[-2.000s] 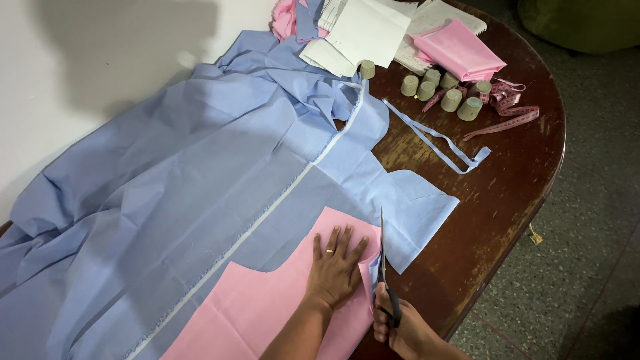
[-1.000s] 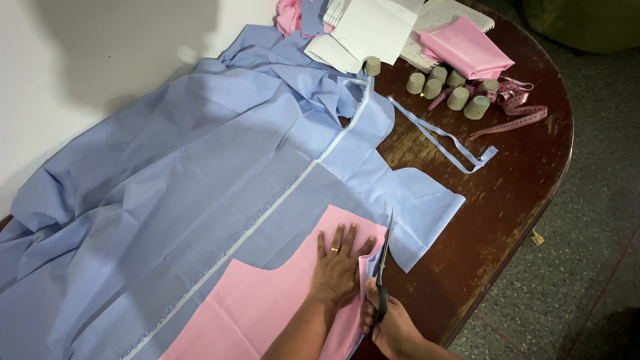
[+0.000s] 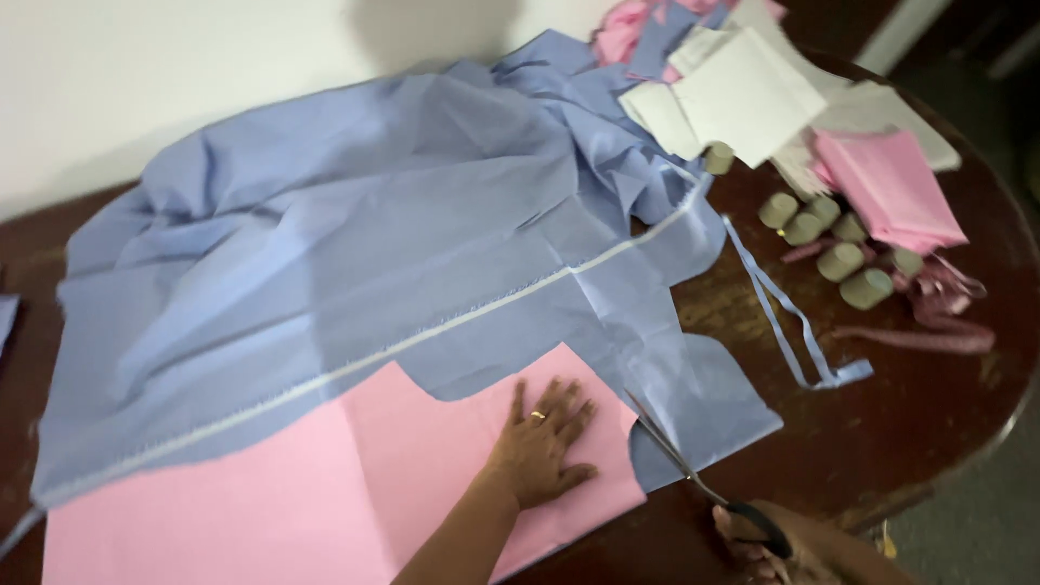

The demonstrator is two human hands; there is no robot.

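Pink fabric (image 3: 439, 455), cut to a curved outline, lies over a large blue fabric (image 3: 390, 203) on the table. My left hand (image 3: 544, 447), a ring on one finger, presses flat on the pink piece with its fingers spread. At the lower right, my right hand (image 3: 772, 540) grips the black handles of fabric scissors (image 3: 678, 459). The blades reach up and left, close by the pink corner and over the blue fabric. A white strip (image 3: 439, 329) with a frayed blue edge runs diagonally along the blue cloth.
On the wooden table (image 3: 918, 439), at the right, lie a thin blue strip (image 3: 772, 305), several cylindrical weights (image 3: 866, 288), a reddish measuring tape (image 3: 934, 333) and folded pink fabric (image 3: 894, 191). White pieces (image 3: 751, 93) lie at the back. A pale wall (image 3: 203, 65) borders the far side.
The view has turned and shifted. My right hand has drawn the scissors away from the pink fabric's right edge, where it held them before. My left hand remains on the pink piece.
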